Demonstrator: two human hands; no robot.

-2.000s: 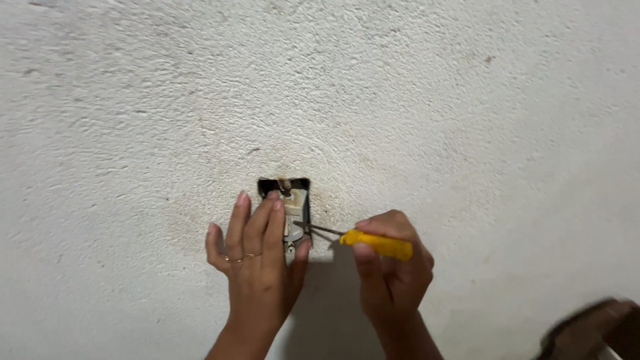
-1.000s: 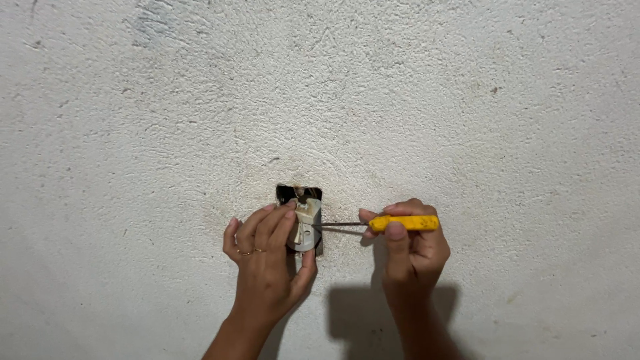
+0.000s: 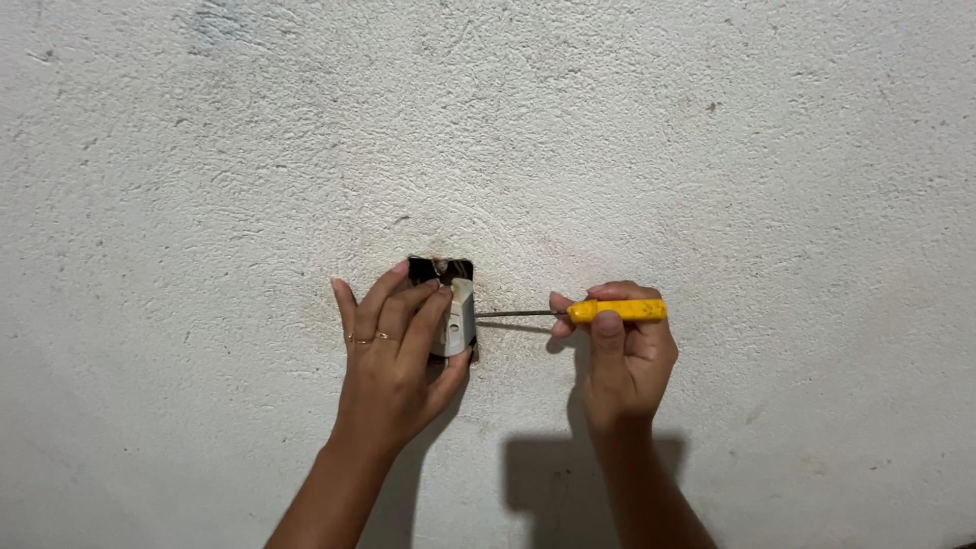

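Observation:
A white plastic electrical fitting (image 3: 457, 324) stands tilted in a dark rectangular wall box (image 3: 461, 268). Its kind, switch or socket, I cannot tell. My left hand (image 3: 393, 347) holds it, fingers over its left part and thumb at its lower edge; rings show on two fingers. My right hand (image 3: 629, 358) grips the yellow handle of a screwdriver (image 3: 618, 310). The thin shaft points left, level, and its tip meets the right side of the fitting. Whether the tip sits in a screw is hidden. Some wires show at the top of the box.
A rough, white-painted wall (image 3: 686, 152) surrounds the box on all sides. Shadows of the hands and arms fall on the wall below and between them, with a dark blocky shadow (image 3: 549, 480) beside the right forearm.
The screwdriver, slanted two seconds ago, is now level. The fitting has turned, so its right side shows more. My left fingers have spread apart. A dark object at the lower right has left the view.

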